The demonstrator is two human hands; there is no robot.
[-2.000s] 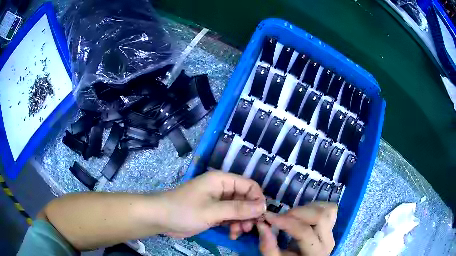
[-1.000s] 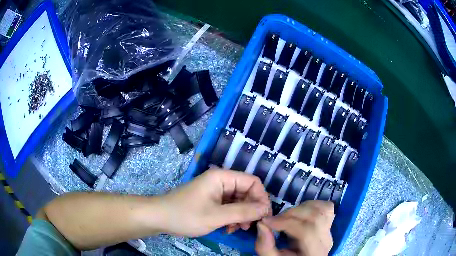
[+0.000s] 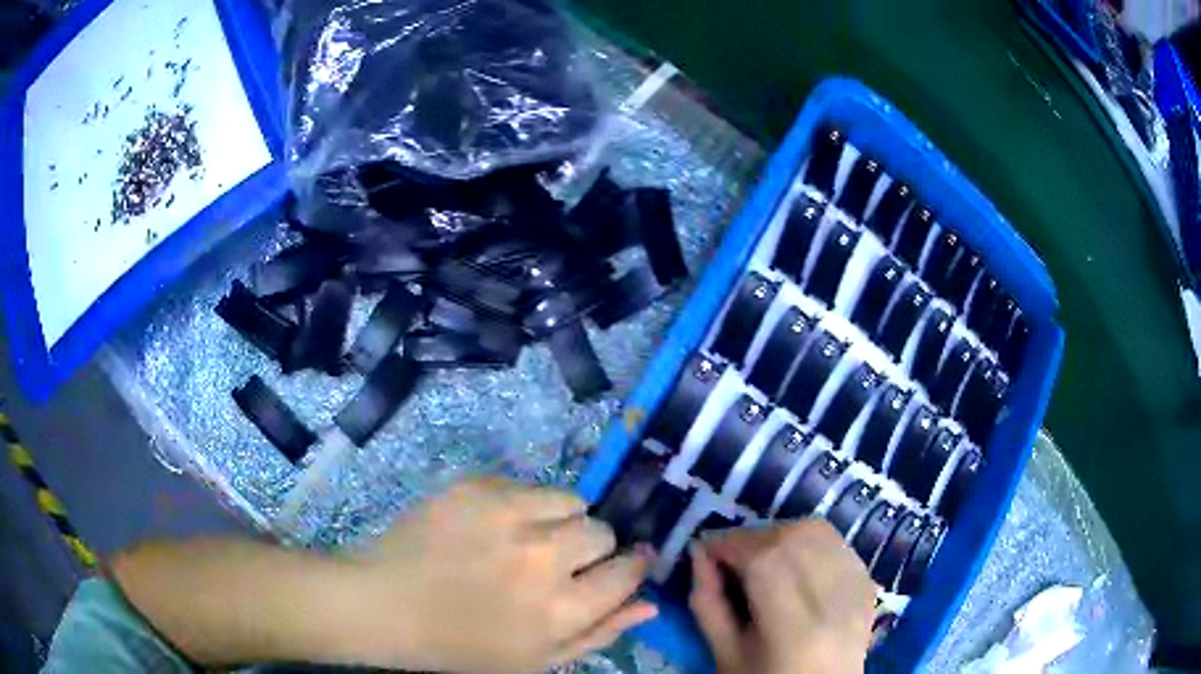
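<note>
Black curved plastic parts (image 3: 747, 435) lie in rows between white strips in a large blue tray (image 3: 638, 419), with tiny bright dots at their upper ends. My left hand (image 3: 507, 579) is at the tray's near left corner, slightly blurred, its fingers partly bent; whether it holds anything is unclear. My right hand (image 3: 790, 599) is over the tray's near end, thumb and fingers bent around something dark, which I cannot make out clearly. A black part (image 3: 641, 498) lies just beyond my left fingertips.
Loose black parts (image 3: 461, 303) lie heaped left of the tray, below a clear bag (image 3: 435, 92). A shallow blue tray (image 3: 33, 358) with a white bottom holds a pile of tiny metal pieces (image 3: 158, 161). A white torn sheet (image 3: 1040, 629) lies at right. A green surface (image 3: 1120, 382) runs behind.
My hands were close together at the fingertips and are now apart. My left hand has opened out somewhat. The view has shifted, so the trays and heap sit further right in the picture.
</note>
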